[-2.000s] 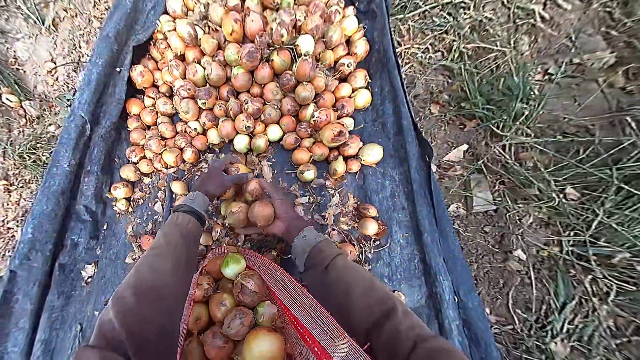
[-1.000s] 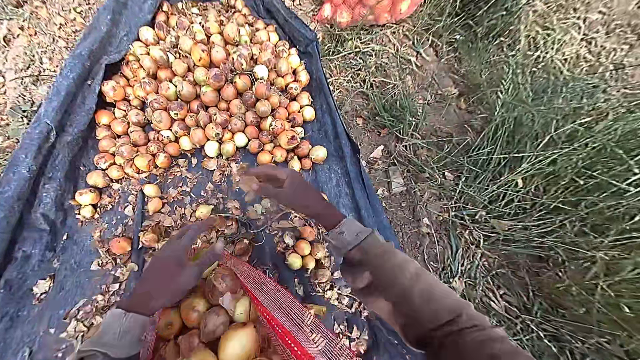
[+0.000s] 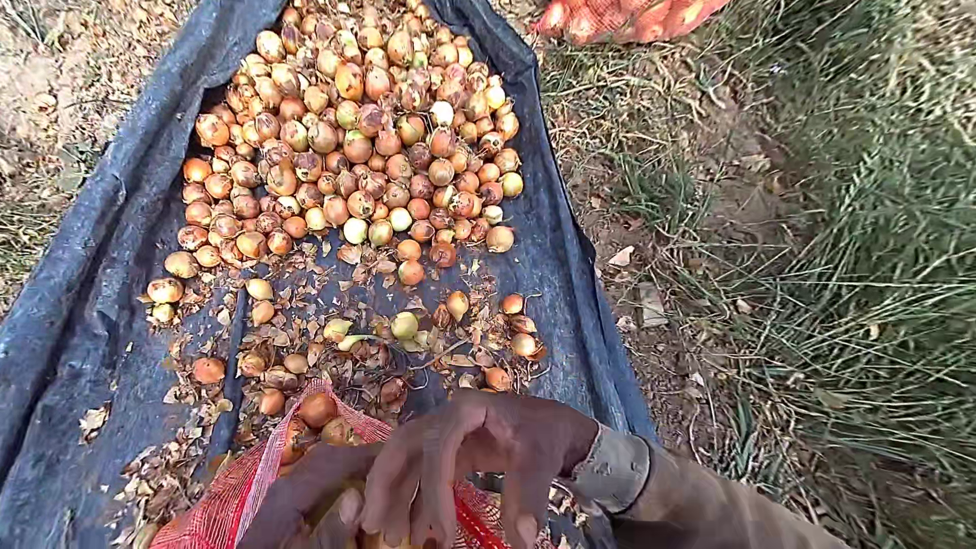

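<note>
A red mesh sack with onions in it lies at the bottom of the view, its mouth facing the heap. My right hand is over the sack's right side, fingers spread and bent down, partly blurred. My left hand lies across the sack's mouth, beside and partly behind the right fingers; whether it grips the mesh is unclear. Inside the mouth an onion shows. Beyond the hands, a heap of onions covers the far part of a dark tarp.
Loose onions, among them a green-tinged one, and dry skins lie between heap and sack. Another filled red mesh sack is at the top right. Grass grows right of the tarp; dry soil is at the left.
My right hand has come back from near the heap to the sack. My left hand has moved right, across the sack's mouth. Both hands held onions two seconds ago.
</note>
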